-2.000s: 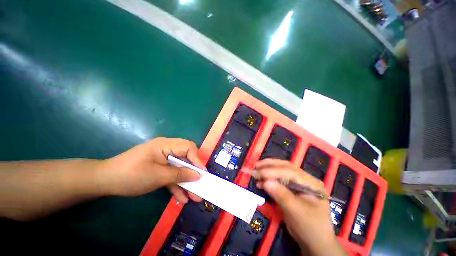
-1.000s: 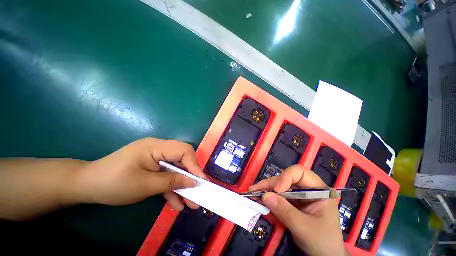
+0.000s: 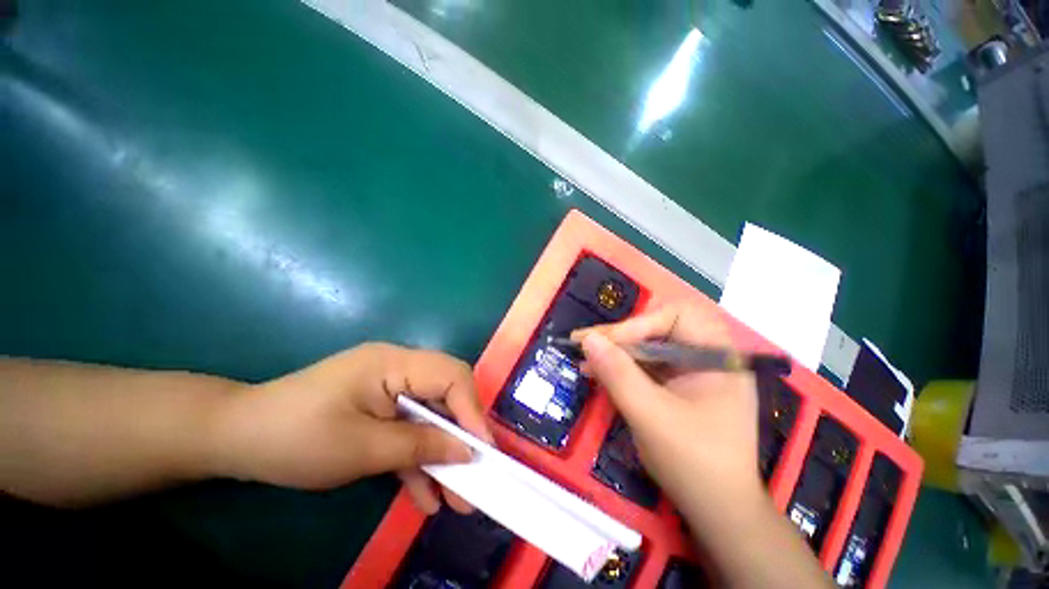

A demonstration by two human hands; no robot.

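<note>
My left hand (image 3: pixel 368 426) pinches a folded white label sheet (image 3: pixel 523 500) over the red tray's near side; printed marks show at its far end. My right hand (image 3: pixel 667 391) holds dark tweezers (image 3: pixel 702 358) almost level. Their tip is over the upper part of the battery bay of the black phone (image 3: pixel 552 345) in the tray's far left pocket. Whether a label is on the tip is too small to tell. The red tray (image 3: pixel 523 305) holds several black open-backed phones with gold discs; my hands and the sheet partly cover some.
A white sheet (image 3: pixel 782 293) lies beyond the tray on the green bench (image 3: pixel 288 150). A black-and-white card (image 3: pixel 880 388) lies by the yellow foot (image 3: pixel 941 431) of a grey machine (image 3: pixel 1018 265) at right. A pale strip (image 3: pixel 518 121) crosses the bench.
My right hand has moved with the tweezers from the label sheet's edge to the far left phone. My left hand still holds the sheet. The view has shifted slightly.
</note>
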